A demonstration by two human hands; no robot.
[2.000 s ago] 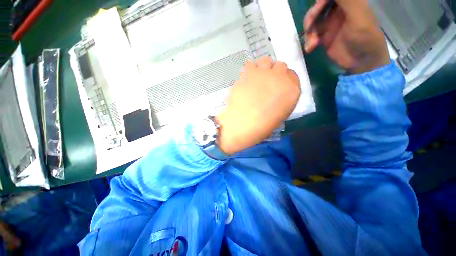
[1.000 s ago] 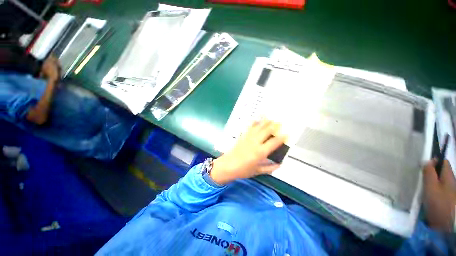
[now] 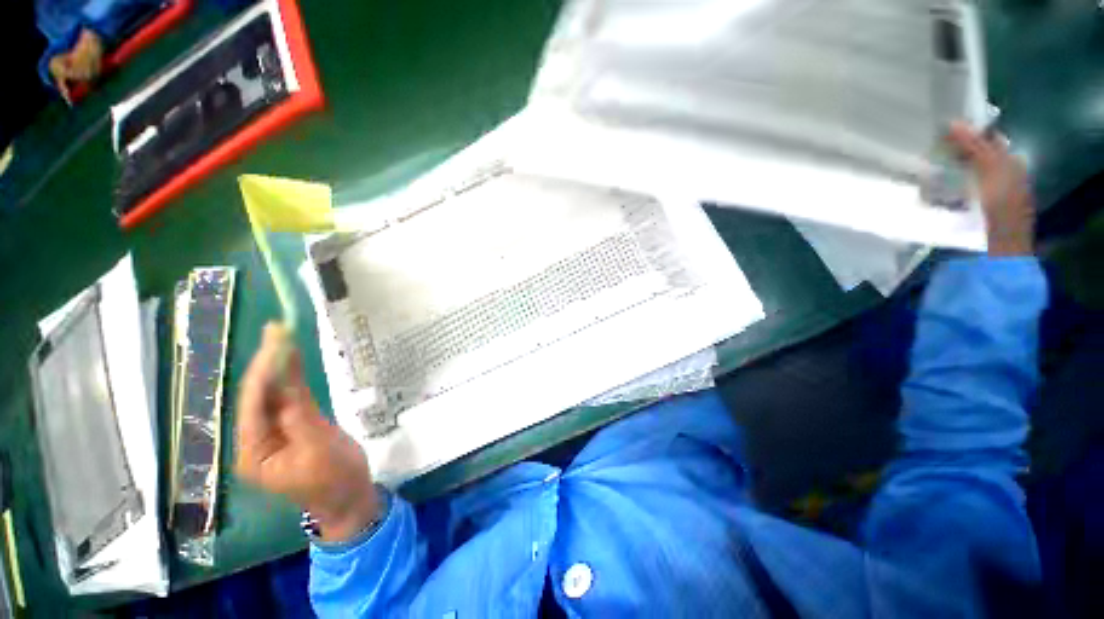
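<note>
My left hand [image 3: 297, 441] is raised left of the work and pinches the lower end of a pale-yellow liner strip [image 3: 288, 208], which bends over at its top. My right hand [image 3: 999, 187] grips the right edge of a grey laptop cover [image 3: 763, 91] with a white sheet, lifted and blurred at the upper right. Another grey laptop cover [image 3: 496, 272] lies on a white sheet in front of me, its vent band facing up. The lifted sheet hides its far right part. Tweezers cannot be made out.
At left, bagged black strips [image 3: 200, 411] lie beside another grey cover [image 3: 87, 423] on white sheets. A red-edged tray [image 3: 218, 109] with dark parts stands at the far left. Clear film [image 3: 660, 380] sticks out at the near edge. Another person's hand [image 3: 79, 63] is at the top left.
The cover at right is now lifted in my right hand, exposing another cover. The strip that lay across it is now off it, in my left hand. The camera view has turned.
</note>
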